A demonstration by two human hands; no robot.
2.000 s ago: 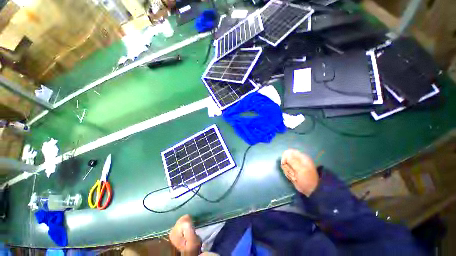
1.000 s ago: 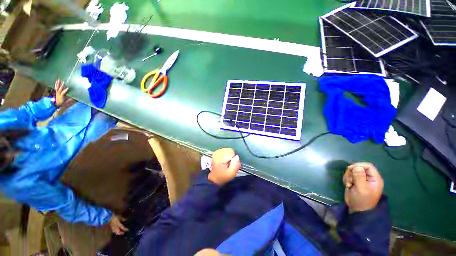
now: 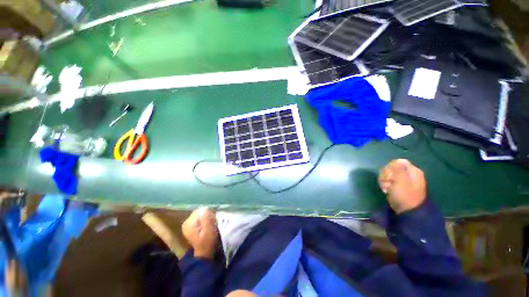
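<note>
A small solar panel (image 3: 264, 140) lies face up on the green bench in front of me, its thin black output cable (image 3: 279, 190) looped along its near edge and running right. My left hand (image 3: 201, 230) is loosely curled at the bench's near edge, below the panel; whether it holds anything is hidden. My right hand (image 3: 402, 184) is curled into a fist over the bench, right of the panel and apart from it; nothing shows in it. A crumpled blue cleaning cloth (image 3: 351, 113) lies between the panel and the panel stack.
Overlapping panels (image 3: 444, 96) fill the right side. White tissue (image 3: 398, 129) lies beside the blue cloth. Scissors (image 3: 136, 139), a small black-headed tool (image 3: 120, 115), a clear bottle (image 3: 81, 144) and another blue cloth (image 3: 62, 169) lie left. A person in light blue (image 3: 43, 229) is at lower left.
The view has swung right and back, so things sit differently in frame. The panel stays on the bench. My left hand has moved slightly away from the panel; my right hand remains curled.
</note>
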